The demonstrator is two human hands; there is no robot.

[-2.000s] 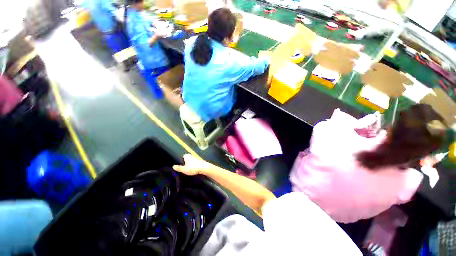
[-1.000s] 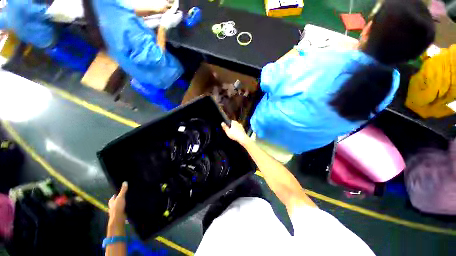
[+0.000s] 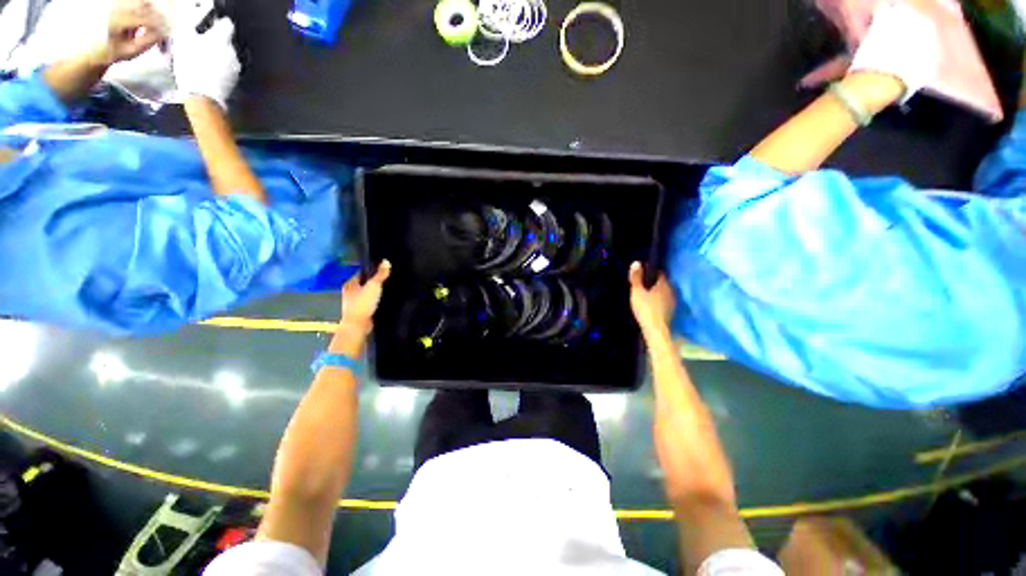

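Note:
A black plastic tote (image 3: 512, 374) is held level in front of me, its far rim close to the workbench's front edge. Inside lie two rows of coiled black cables (image 3: 538, 306) with small white and blue spots. Two small yellow-marked parts (image 3: 428, 341) lie in the tote's left part. My left hand (image 3: 362, 302) grips the tote's left rim, thumb on top. My right hand (image 3: 650, 298) grips the right rim the same way. The fingers under the rims are hidden.
A black workbench (image 3: 450, 107) runs across the front, with white rings (image 3: 512, 20), a tape roll (image 3: 592, 39) and a blue object (image 3: 318, 16) on it. A person in blue (image 3: 169, 231) sits close left, another (image 3: 855, 281) close right. Yellow lines mark the green floor.
The view has turned to face the workbench. The tote has come from a slanted position to square and level between the two seated people. My left hand, out of view earliest, now shows on the rim.

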